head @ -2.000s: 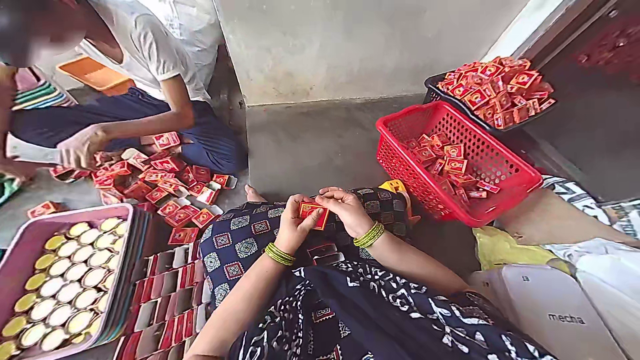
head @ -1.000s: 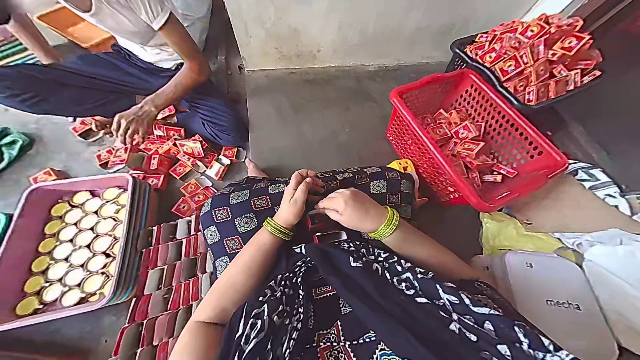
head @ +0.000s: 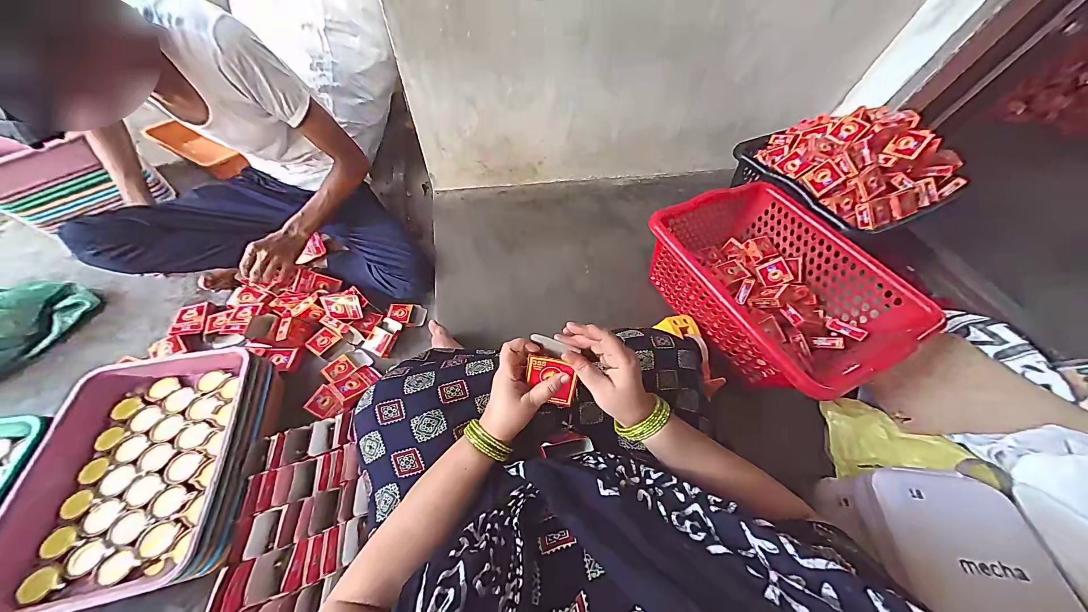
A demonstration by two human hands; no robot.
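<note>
My left hand (head: 520,393) holds a small red printed cardboard box (head: 552,379) upright over my lap, its thumb across the front. At the box's top right edge, the fingers of my right hand (head: 605,371) touch a pale end flap. Whether that flap is fully closed cannot be told. Another small box (head: 567,445) lies in my lap below the hands. To the left, rows of small red boxes with grey open ends (head: 293,510) stand beside a pink tray (head: 242,374) of round gold and whitish pieces. At the right is a red perforated plastic basket (head: 884,340) with several boxes in it.
A black basket (head: 748,161) heaped with red boxes stands behind the red one. Across from me a seated person reaches into a loose pile of red boxes (head: 323,319). A white plastic container (head: 960,535) is at the lower right, by a yellow bag (head: 884,442). A wall stands ahead.
The box front now shows between my hands, where a second ago my fingers covered it. My right fingers have lifted and spread. The other person's hand stays at the loose pile.
</note>
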